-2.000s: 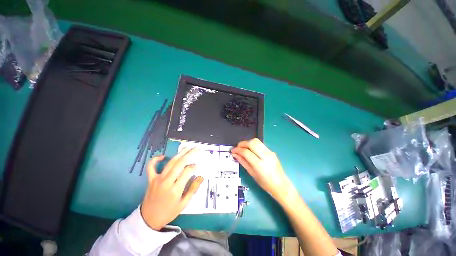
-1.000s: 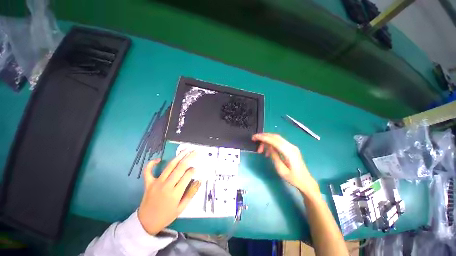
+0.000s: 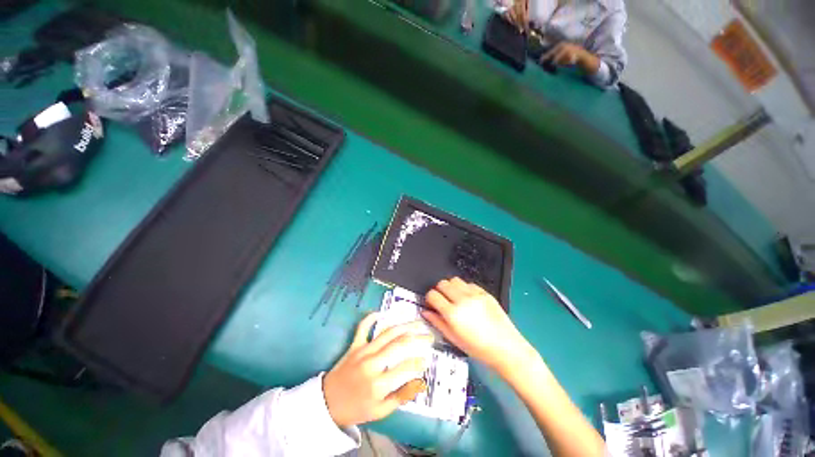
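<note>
The white fixture plate point(image 3: 447, 386) lies at the bench's near side, partly hidden by both hands. My left hand point(image 3: 377, 373) rests on its left part, fingers spread; whether it grips anything is hidden. My right hand point(image 3: 474, 323) is at the plate's upper edge, fingertips together; anything between them is too small to tell. The square black tray point(image 3: 438, 254) sits directly behind, with tiny bright parts point(image 3: 413, 223) along its left and top edge and a dark pile point(image 3: 472, 257) at its right. Thin black strips point(image 3: 347, 273) lie left of the plate.
A long black tray point(image 3: 192, 259) with strips at its far end is at left. Clear bags point(image 3: 134, 76) and a black bag point(image 3: 52, 143) lie beyond it. Tweezers point(image 3: 568, 303), a second fixture point(image 3: 645, 427) and bags point(image 3: 715, 366) are at right. A person's hands point(image 3: 568, 57) show behind the green divider point(image 3: 429, 125).
The view has swung, so the bench sits lower and further right, and another person now shows. My right hand has moved from the tray's near right corner back to the plate's upper edge.
</note>
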